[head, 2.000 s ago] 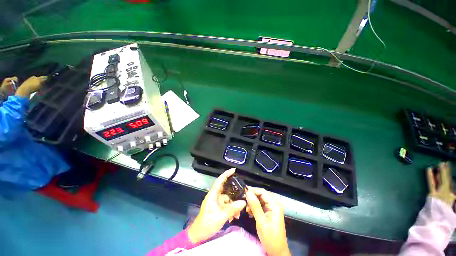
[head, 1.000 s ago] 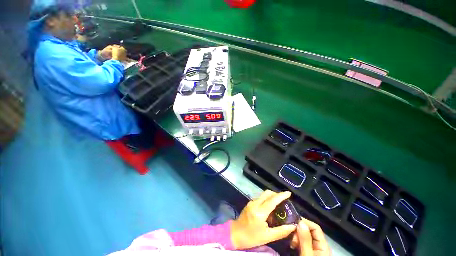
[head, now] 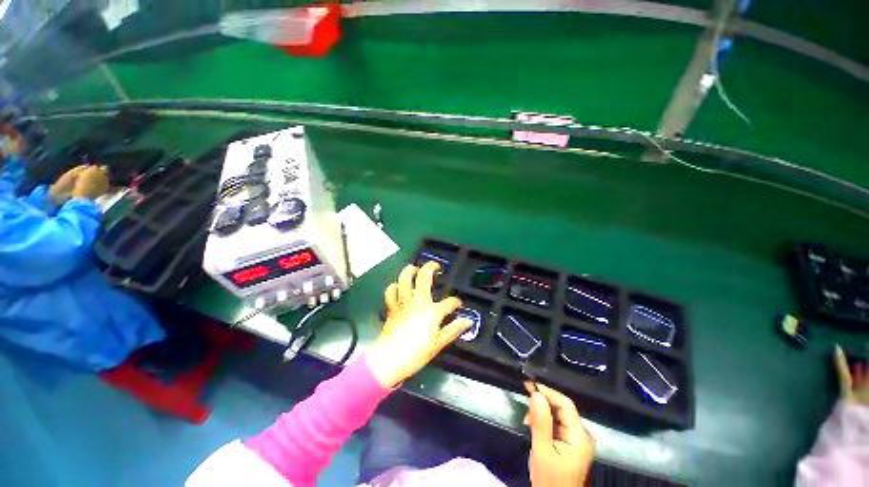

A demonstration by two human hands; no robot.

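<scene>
The black foam tray (head: 610, 385) lies in front of me with dark glossy smartwatch units in its pockets, one (head: 582, 351) in the front row. My left hand (head: 414, 328) reaches over the tray's left end, palm down, fingers bent and somewhat apart. It covers the front-left pocket and partly the watch unit beside it (head: 468, 324); whether it holds a unit is hidden. My right hand (head: 560, 433) is at the tray's front edge, with thumb and finger pinched on a small thin dark tool (head: 528, 373).
A white power supply (head: 276, 214) with red digits stands left, watch units and cables on top. A paper sheet (head: 366, 243) lies beside it, a cable loop (head: 329, 338) below. Empty trays (head: 157, 224) and a blue-sleeved person are left. Right are a small unit (head: 792, 329), another tray (head: 837, 281) and a pink-sleeved arm.
My left hand has moved from holding a watch unit in front of the tray to over its left end. My right hand has parted from it. The view has swung back right.
</scene>
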